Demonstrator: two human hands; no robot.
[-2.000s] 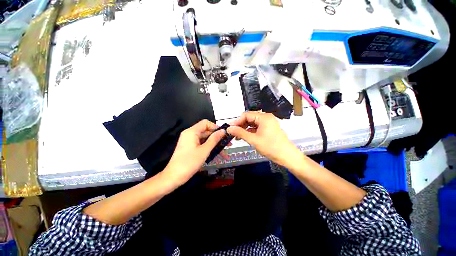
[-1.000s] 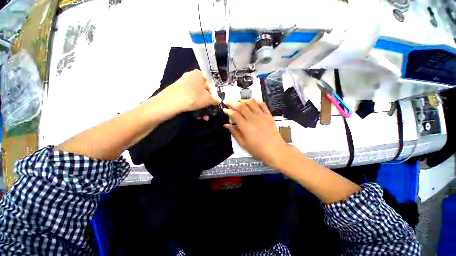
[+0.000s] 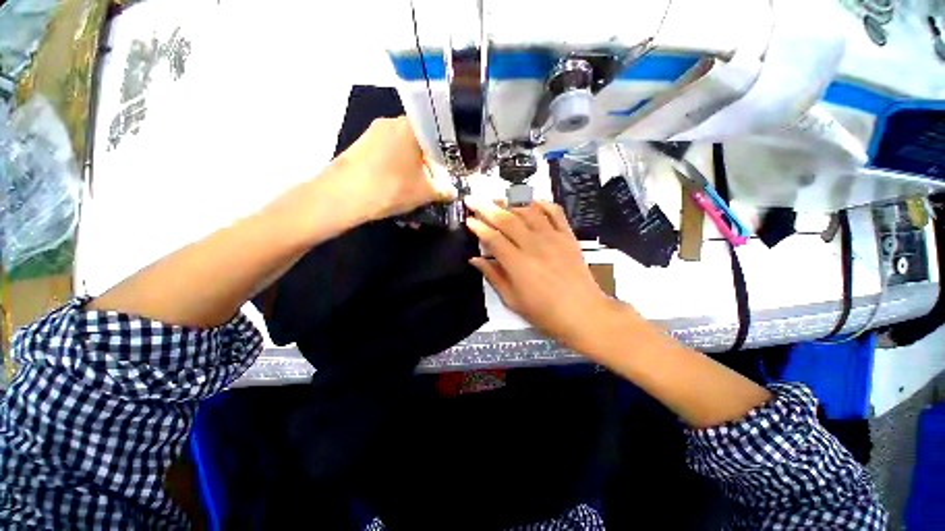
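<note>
The black garment piece point(image 3: 389, 285) lies on the white table in front of the sewing machine point(image 3: 518, 93) and hangs over the front edge. My left hand point(image 3: 389, 171) holds the cloth at the left of the presser foot point(image 3: 457, 197), fingers bent. My right hand point(image 3: 534, 254) lies just right of the presser foot, its fingertips at the cloth edge. The fingertips of both hands are close together at the foot. The needle tip and the seam are too small to make out.
Right of the needle lie black printed labels point(image 3: 632, 223), a brownish strip point(image 3: 691, 220) and a pink and blue tool point(image 3: 720, 216). A tan patch point(image 3: 602, 278) is by my right wrist. Black straps point(image 3: 740, 290) cross the table. Clear plastic point(image 3: 39, 187) lies at left, a blue bin point(image 3: 829, 379) below right.
Both hands moved from the table's front edge up to the presser foot, bringing the small black piece and cloth there. Over the last second they stay there almost unchanged, with the view shifted slightly.
</note>
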